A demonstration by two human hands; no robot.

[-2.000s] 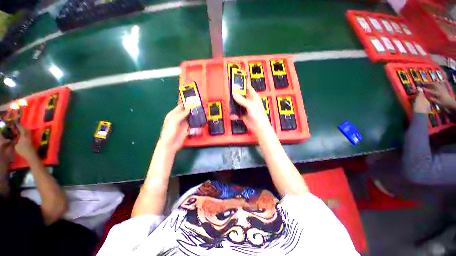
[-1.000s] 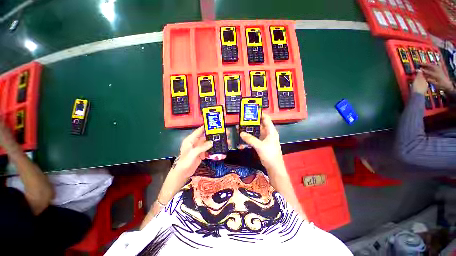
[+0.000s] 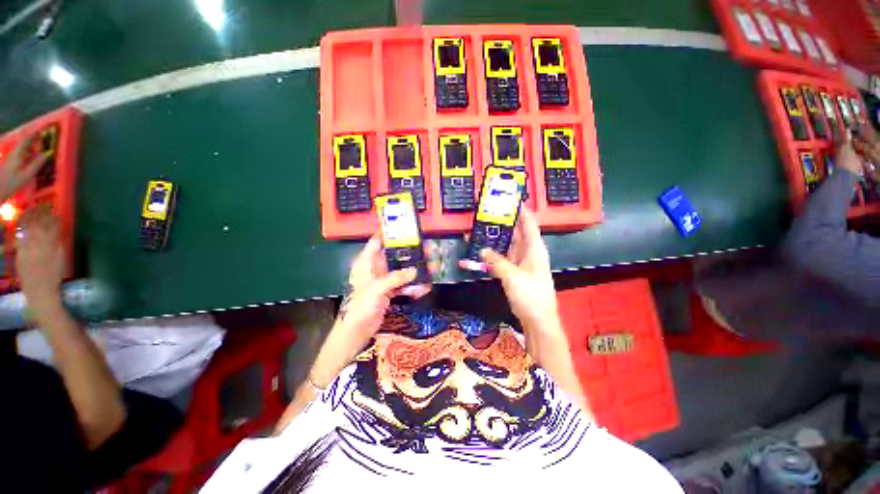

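Note:
My left hand (image 3: 371, 289) holds a black keypad phone with a yellow frame (image 3: 399, 230), its screen lit white. My right hand (image 3: 519, 269) holds a second such phone (image 3: 500, 204), tilted, its screen also lit pale. Both thumbs rest on the lower parts of the phones. Behind them lies the red phone tray (image 3: 466, 123) with dark-screened phones in its slots. The two back-left slots are bare red. The held phones partly cover the tray's front edge and one phone in the front row.
A loose phone (image 3: 157, 213) lies on the green bench at left, a blue item (image 3: 679, 211) at right. Other people's hands work at red trays on both sides (image 3: 68, 183). A red stool or spare tray (image 3: 618, 359) is below the bench edge. Pale parts trays are far right.
Both phones came out of the tray area and back toward my body. Their screens changed from blue to white in the last second, and the right phone is now raised and tilted.

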